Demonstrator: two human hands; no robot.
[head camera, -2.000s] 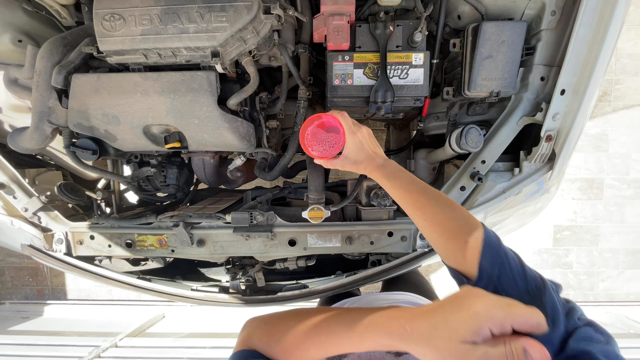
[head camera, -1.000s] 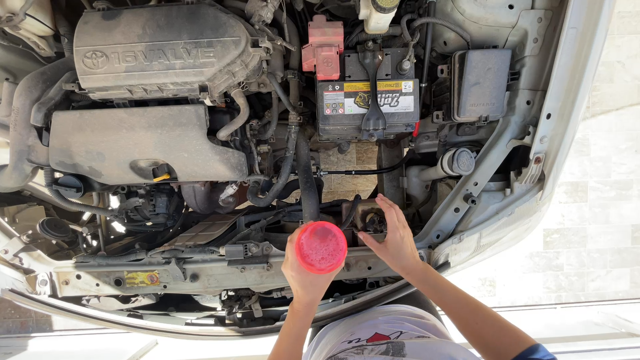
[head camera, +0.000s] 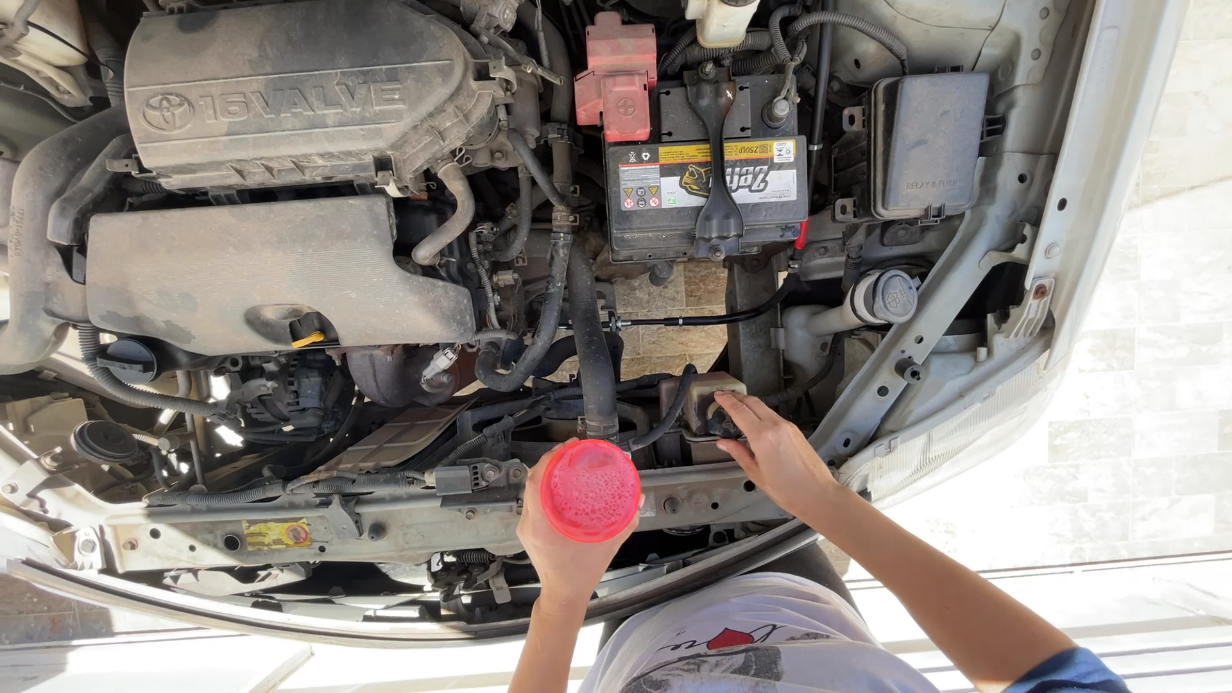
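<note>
My left hand (head camera: 568, 553) is wrapped around a red plastic cup (head camera: 590, 489) with foamy liquid in it, held upright above the radiator support panel (head camera: 404, 510). To its right, my right hand (head camera: 770, 448) has its fingertips at the dark cap (head camera: 718, 421) of the coolant reservoir (head camera: 695, 397), a dirty translucent plastic tank. The fingers partly cover the cap, and how firmly they hold it cannot be told. A thin black hose (head camera: 677, 409) curves beside the reservoir. The thick radiator hose (head camera: 589, 337) runs down behind the cup, which hides the area below the hose's end.
The car battery (head camera: 707, 207) with a red terminal cover (head camera: 616, 82) sits above the reservoir. A relay and fuse box (head camera: 929, 144) and a washer filler cap (head camera: 895, 295) are at the right. The engine cover (head camera: 298, 96) and exhaust heat shield (head camera: 269, 269) fill the left.
Two seconds ago the cup was nearer the battery, over the radiator hose; it came down toward the front panel. One hand reached the reservoir by the second frame and is still there.
</note>
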